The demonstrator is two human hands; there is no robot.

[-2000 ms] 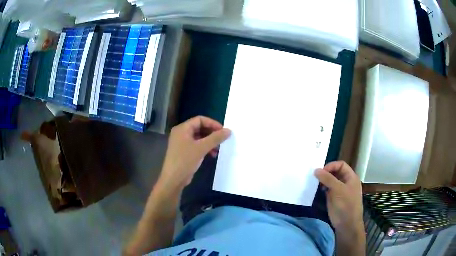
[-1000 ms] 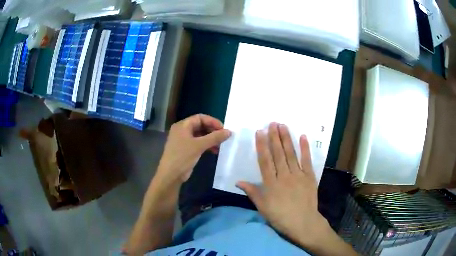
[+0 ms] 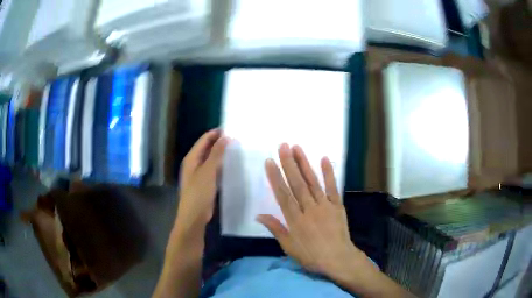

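Observation:
A white backing sheet [image 3: 280, 110] lies on the dark green mat [image 3: 201, 96] directly before me. My left hand [image 3: 201, 169] is at the sheet's left edge, with thumb and fingertips close together on the edge; the grip is blurred. My right hand [image 3: 309, 215] lies flat, palm down, on the lower right part of the sheet, with its fingers spread. Whatever is under the sheet is hidden.
Blue cell stacks [image 3: 119, 122] with white strips stand at left. Piles of white sheets [image 3: 297, 26] line the far side. A pale stack [image 3: 429, 128] sits in a brown carton [image 3: 493, 122] at right. A wire rack [image 3: 420, 250] is lower right, a torn brown carton [image 3: 99, 238] lower left.
The view has turned and blurred, so the sheet appears further left and straighter. My right hand came from the sheet's right edge to lie flat on it. My left hand remains at the left edge.

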